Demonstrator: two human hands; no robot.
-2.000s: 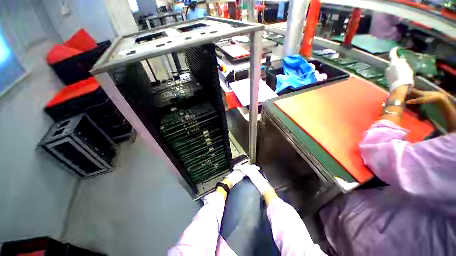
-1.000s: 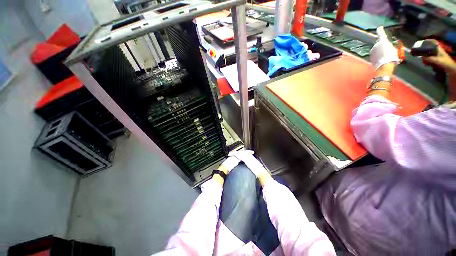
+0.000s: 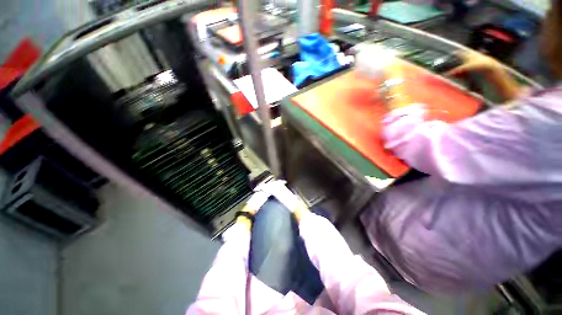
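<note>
The magazine rack stands in front of me, tilted in view, with black side walls and a metal frame. A stack of green circuit boards sits in its slots. My left hand, white-gloved with a black band at the wrist, rests at my knees near the rack's base. My right hand, also white-gloved, lies against it. Both are small and blurred, and no object shows in them. Their finger positions cannot be made out.
An orange-red mat covers the bench at right. A neighbour in a pink smock reaches over it. A blue cloth and white sheet lie beyond the rack post. An empty rack and black bins with orange-red sheets stand at left.
The view has swung right, so the rack sits further left. The neighbour's gloved hand has come down and over the mat. The dark tool is no longer visible. My hands stay at my knees.
</note>
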